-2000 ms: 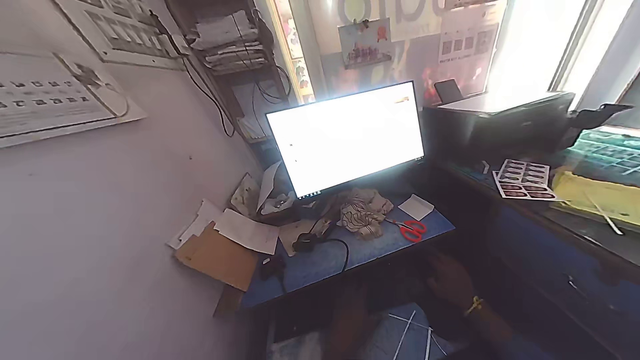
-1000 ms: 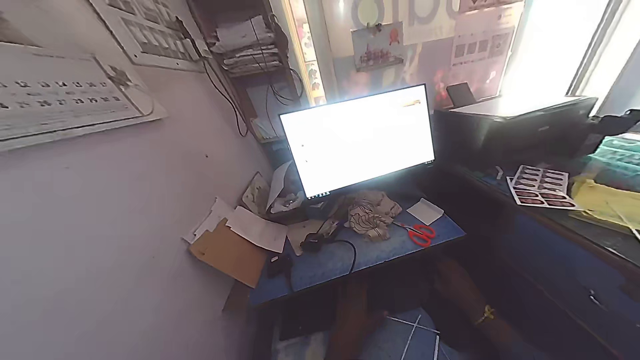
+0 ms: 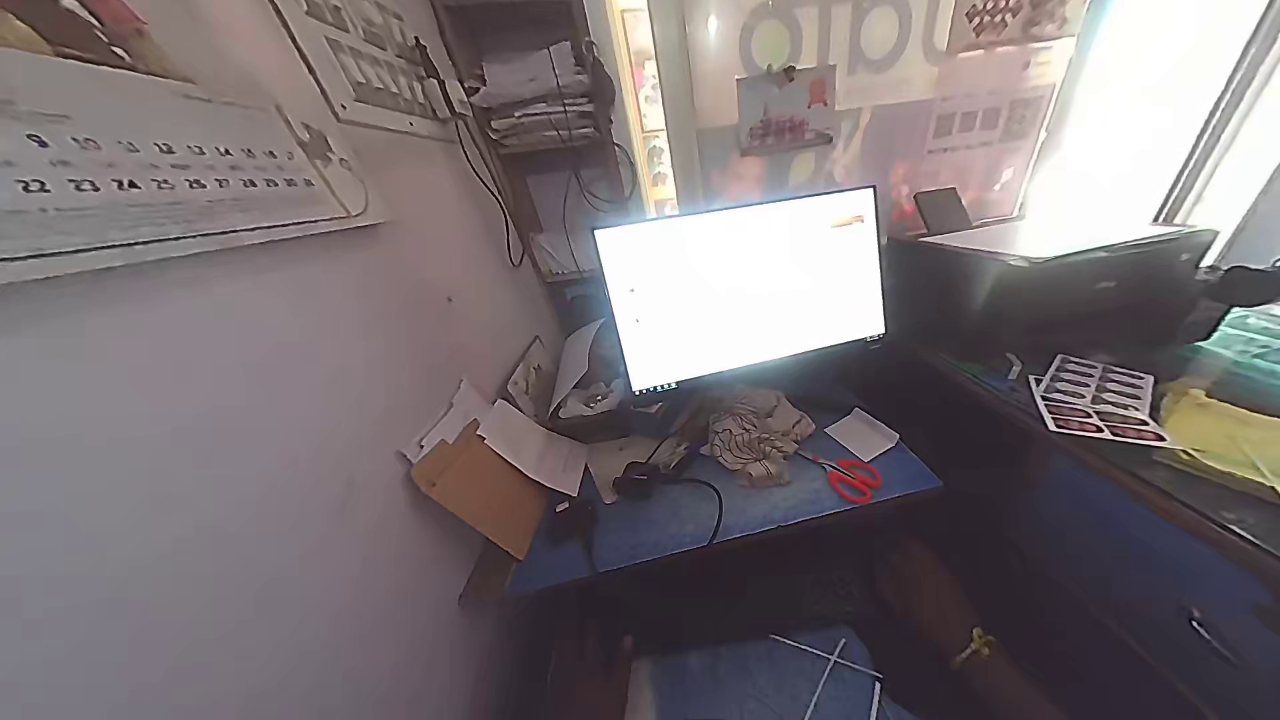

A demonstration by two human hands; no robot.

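My right hand (image 3: 910, 580) is in the dark below the front edge of the blue desk (image 3: 640, 535), with a yellow band at its wrist. Low in the view, my left hand (image 3: 598, 655) is in deep shadow left of a blue surface (image 3: 720, 680) with thin white strips. Whether either hand holds anything is hidden by the dark; a faint keyboard (image 3: 830, 592) shows beside the right one. On the desk lie red-handled scissors (image 3: 853, 480), a crumpled cloth (image 3: 755, 440), a white paper piece (image 3: 863, 434) and a black cable (image 3: 715, 500). Behind them stands a lit monitor (image 3: 745, 290).
A wall with a calendar (image 3: 160, 180) rises at left. Envelopes and papers (image 3: 485, 490) lean at the desk's left end. A black printer (image 3: 1060, 290) stands on the right counter, near photo sheets (image 3: 1095, 400) and a yellow bag (image 3: 1225, 435). Shelves (image 3: 545, 145) hold paper stacks.
The view has shifted somewhat to the left, so the desk and monitor appear farther right. Nothing on the desk has plainly moved.
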